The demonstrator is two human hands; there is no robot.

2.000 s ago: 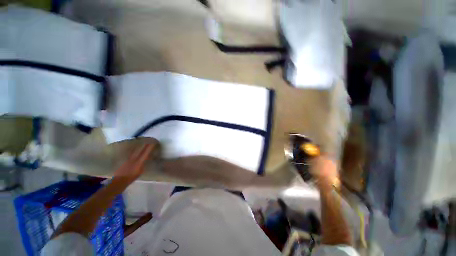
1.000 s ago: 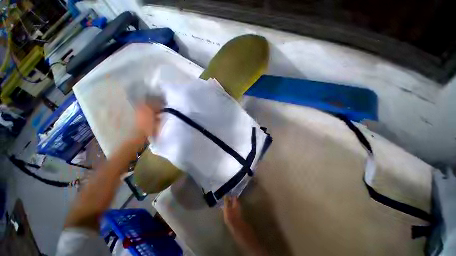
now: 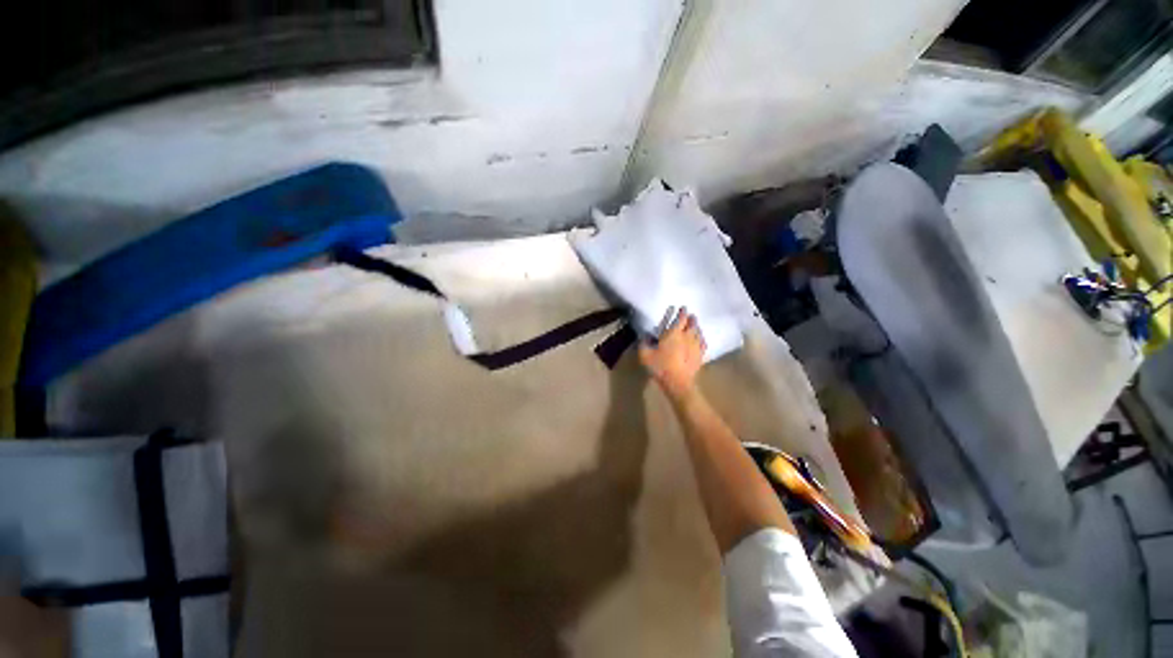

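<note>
My right hand [image 3: 673,350] lies on the near left corner of the folded white panel stack [image 3: 669,257] at the table's far right. Its fingers are slightly spread on the cloth; no grip shows. A dark strip [image 3: 553,339] with a short white part runs left from the stack. My left hand [image 3: 32,627] is a blurred patch cut off by the lower left edge, at another white panel stack [image 3: 90,495] with crossing dark bands. Its fingers cannot be made out. The iron [image 3: 787,473] with its orange-yellow handle is at the table's right edge, partly behind my right forearm.
The beige ironing table [image 3: 425,476] stands against a white wall [image 3: 540,103]. A long blue board [image 3: 219,264] lies along the wall at left. A long grey padded board [image 3: 945,347] is beyond the table's right edge. A hose [image 3: 945,604] hangs at lower right.
The view has swung right from the left stack to the far right one. My right hand has moved from the left stack onto the right stack. My left hand has slipped to the picture's edge.
</note>
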